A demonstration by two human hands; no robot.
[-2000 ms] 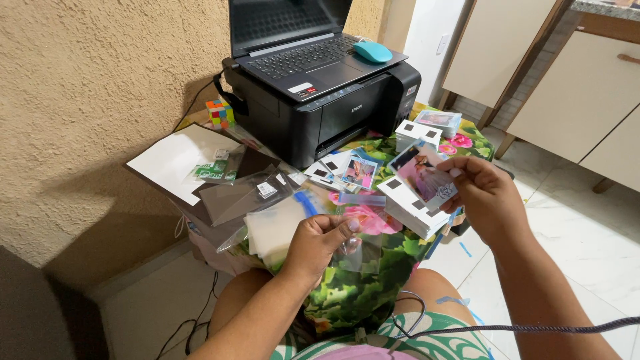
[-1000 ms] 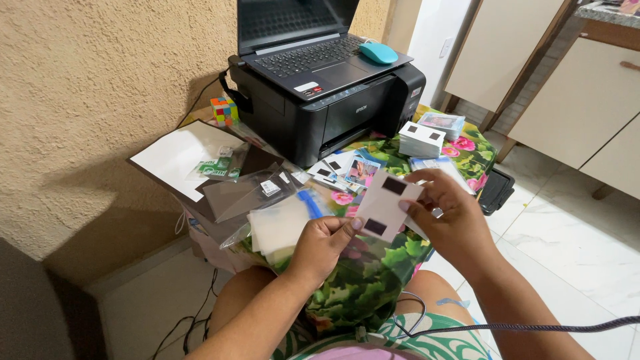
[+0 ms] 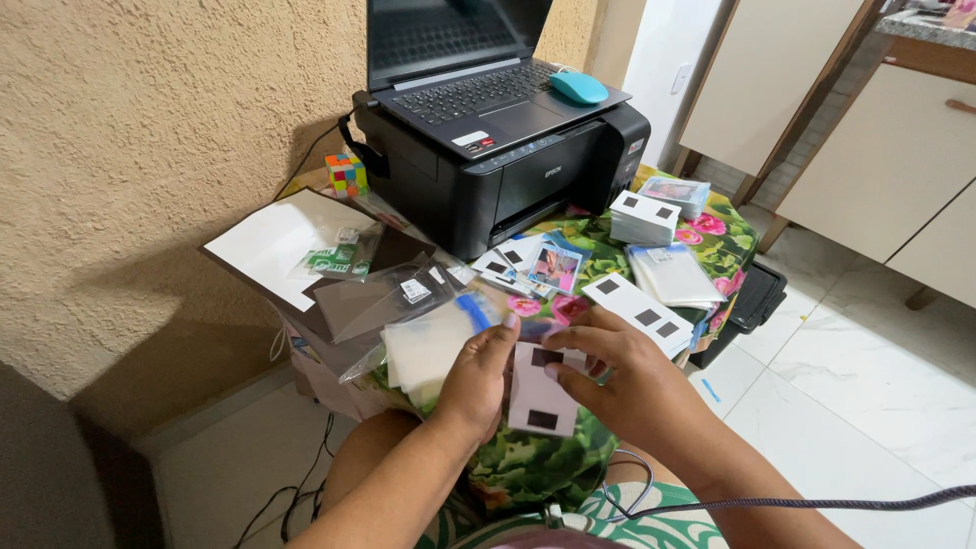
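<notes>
My left hand point(image 3: 474, 381) grips a clear plastic sleeve by its left edge. A white card with two black magnet squares point(image 3: 543, 389) sits in or against that sleeve; my right hand point(image 3: 610, 362) pinches its top end. Just left of my left hand lies a stack of clear sleeves point(image 3: 427, 347) with a blue strip. Beyond my right hand are long white cards with black squares point(image 3: 637, 313). Small photo cards point(image 3: 557, 267) lie loosely in the middle, some face down. Behind them stands a thick stack of white magnet-backed cards point(image 3: 644, 217).
A black printer point(image 3: 526, 171) carries an open laptop point(image 3: 473, 99) and a teal mouse point(image 3: 579, 88). Clear plastic packets point(image 3: 374, 301) and white paper point(image 3: 267, 236) lie left, near a puzzle cube point(image 3: 346, 174). More sleeves point(image 3: 675, 274) and wrapped photos point(image 3: 675, 192) lie right. A cable point(image 3: 793, 503) crosses my right forearm.
The card in my right hand was picture side up, then turned to show its black squares. It has moved down to the clear sleeve at my left hand.
</notes>
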